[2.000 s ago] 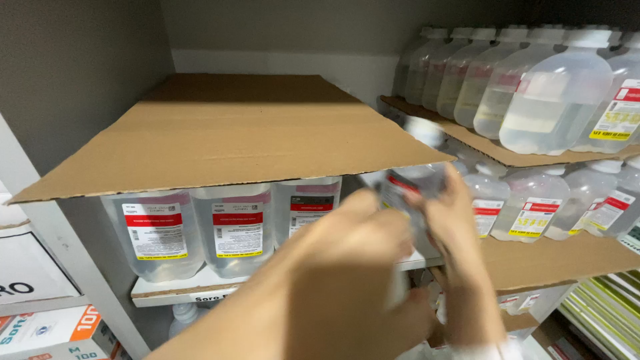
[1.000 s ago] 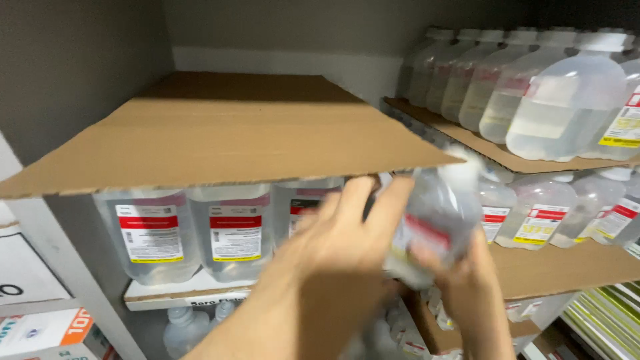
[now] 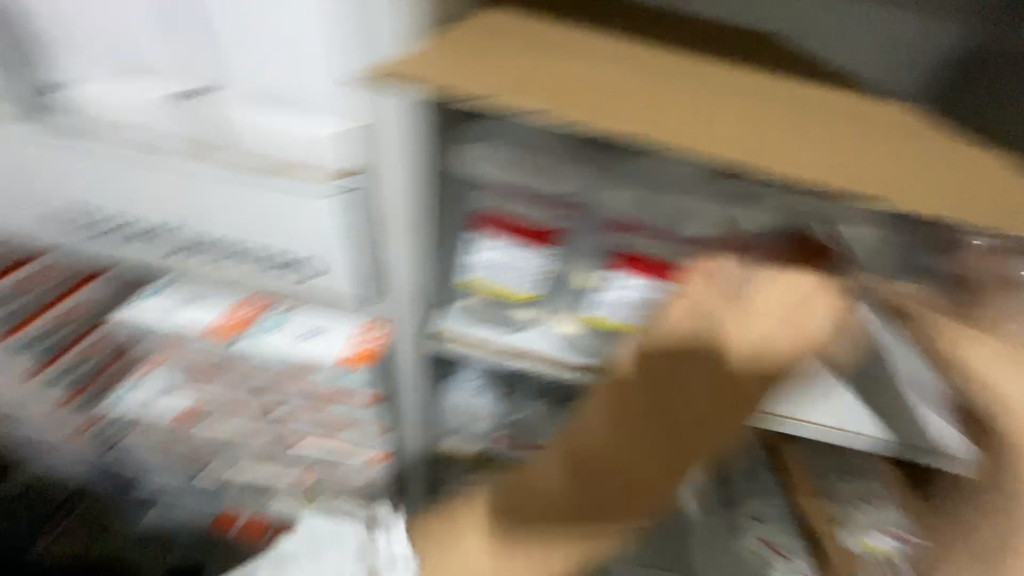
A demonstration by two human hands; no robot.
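Observation:
The view is strongly blurred. My left hand (image 3: 760,308) is at the shelf just below the cardboard sheet (image 3: 680,104), beside the labelled clear plastic bottles; its fingers are too blurred to tell what they hold. One bottle (image 3: 508,256) with a red, white and yellow label stands near the shelf's upright, another bottle (image 3: 628,288) to its right, partly behind my left hand. At the right edge my right hand (image 3: 988,280) shows only as a blur, its forearm running down; whether it holds anything cannot be told.
A grey shelf upright (image 3: 412,280) divides the bottles from boxes with orange and white ends (image 3: 304,328) at the left. Large white boxes (image 3: 200,216) sit above those. The white shelf board (image 3: 864,432) runs under the bottles, with more bottles (image 3: 472,408) on the level below.
The view has swung to the left. A second ago both hands were around a clear bottle at the right end of the cardboard sheet; that bottle cannot be made out now.

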